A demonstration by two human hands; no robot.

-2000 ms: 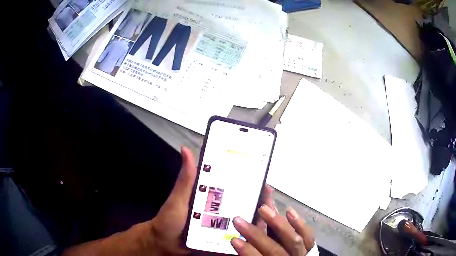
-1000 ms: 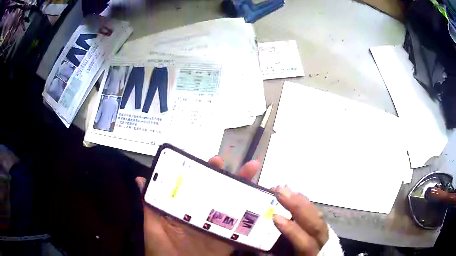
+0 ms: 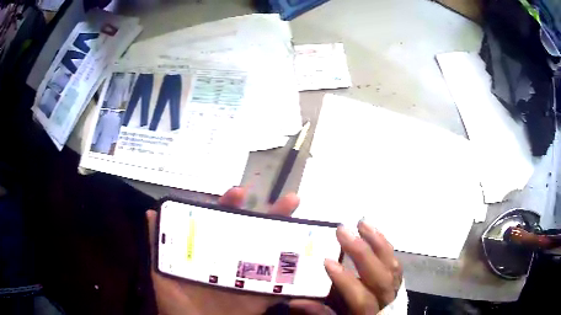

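Observation:
A smartphone (image 3: 246, 246) lies sideways in front of me, its bright screen up, showing a chat with small pink-tinted sheet photos. My left hand (image 3: 203, 298) holds it from beneath, with fingertips showing over the far edge. My right hand (image 3: 369, 267), with a white wrap at the wrist, is at the phone's right end, fingertips at its edge. The dark pen (image 3: 286, 169) lies on the table beyond the phone. The writing sheet (image 3: 393, 178) lies right of the pen and looks blank in the glare. Garment spec sheets (image 3: 215, 147) lie at left.
A second spec sheet set (image 3: 74, 80) lies farther left. A small printed slip (image 3: 322, 66), a blue clip (image 3: 298, 7) and white paper (image 3: 486, 135) lie on the table (image 3: 393, 43). Dark fabric (image 3: 523, 80) is at far right. A shiny metal object (image 3: 507, 246) sits lower right.
The phone has turned from upright to sideways, and its screen content lies sideways in it. Since the middle frame, it has levelled and moved left. The view of the papers has shifted.

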